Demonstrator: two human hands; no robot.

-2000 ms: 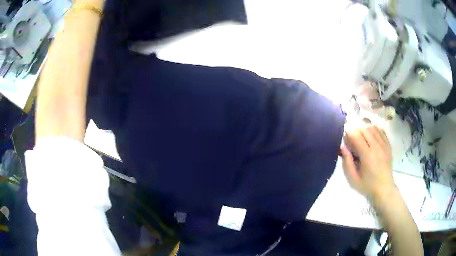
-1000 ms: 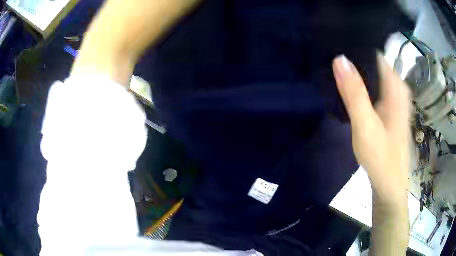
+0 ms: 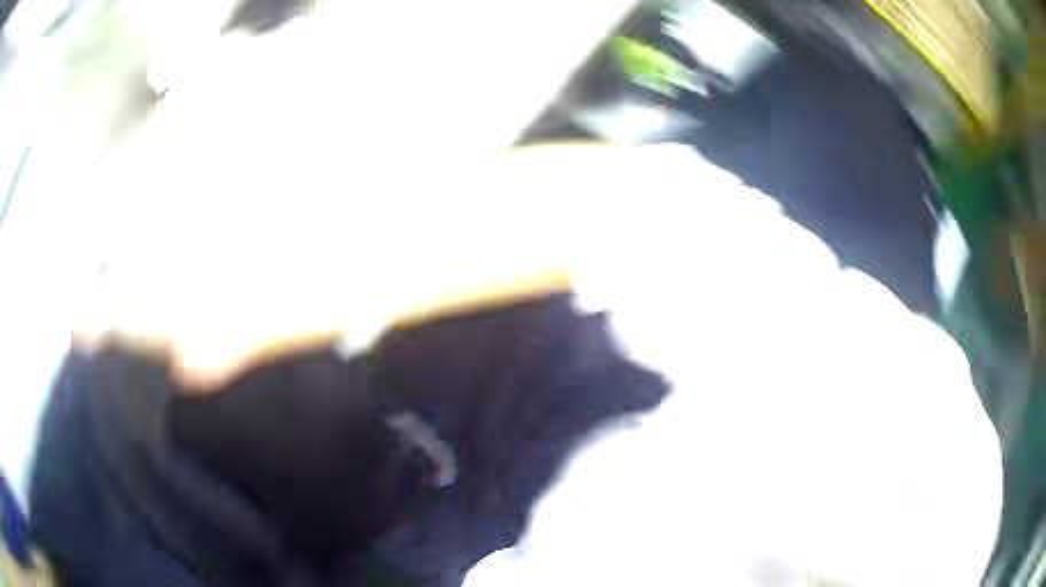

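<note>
The view is strongly blurred and overexposed. A white-sleeved arm crosses from the right to the left, and I take it for my right arm. My right hand (image 3: 207, 361) is a washed-out shape at the left, against the upper edge of the dark navy cloth (image 3: 287, 459). Its fingers cannot be told apart, and whether it grips the cloth is unclear. A small grey-white curved strip (image 3: 424, 447) shows on the cloth. I cannot make out my left hand.
A small bright green and black item, perhaps thread snips (image 3: 652, 63), lies near a grey-white patch at the top. Dark material (image 3: 837, 149) spreads at the upper right. A yellow-edged tan object (image 3: 946, 52) is at the top right corner. A white glare fills the upper left.
The view has swung sharply. The machine head and white label have left the picture. The cloth now shows at the lower left, and one sleeved arm fills the middle and right.
</note>
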